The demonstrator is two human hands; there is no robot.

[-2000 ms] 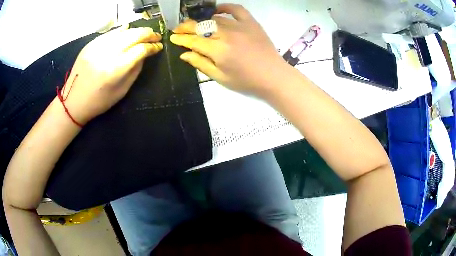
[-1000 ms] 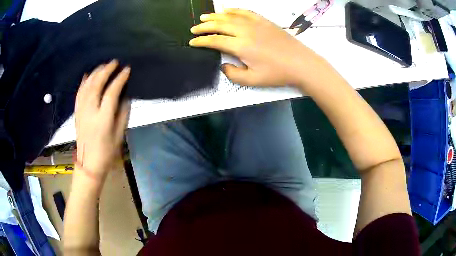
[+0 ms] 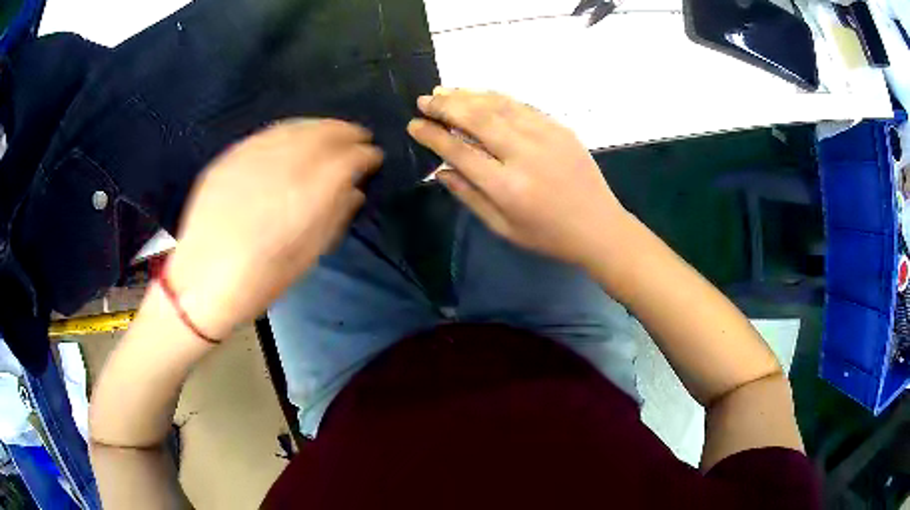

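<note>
A dark denim-like garment [image 3: 269, 70] lies over the table, its near edge at the table's front edge. A round pale metal button [image 3: 100, 200] shows on its left part. My left hand [image 3: 284, 194] is on the near part of the cloth, blurred, fingers bent toward the right; whether they pinch it is unclear. My right hand [image 3: 509, 164] is at the cloth's right edge, fingers a little apart, fingertips at the near right corner; its grip is unclear. The sewing machine head and needle are out of the picture.
A black smartphone [image 3: 753, 38] lies at the upper right of the white table [image 3: 539, 75]. Dark snips blades [image 3: 596, 10] show at the top edge. A blue bin [image 3: 856, 259] stands at the right. Cardboard [image 3: 234, 428] and a yellow tube [image 3: 92, 323] are at the lower left.
The garment has come toward me, its near edge now at the table edge. My left hand has moved right onto the cloth, and my right hand has moved down. The machine head has left the picture.
</note>
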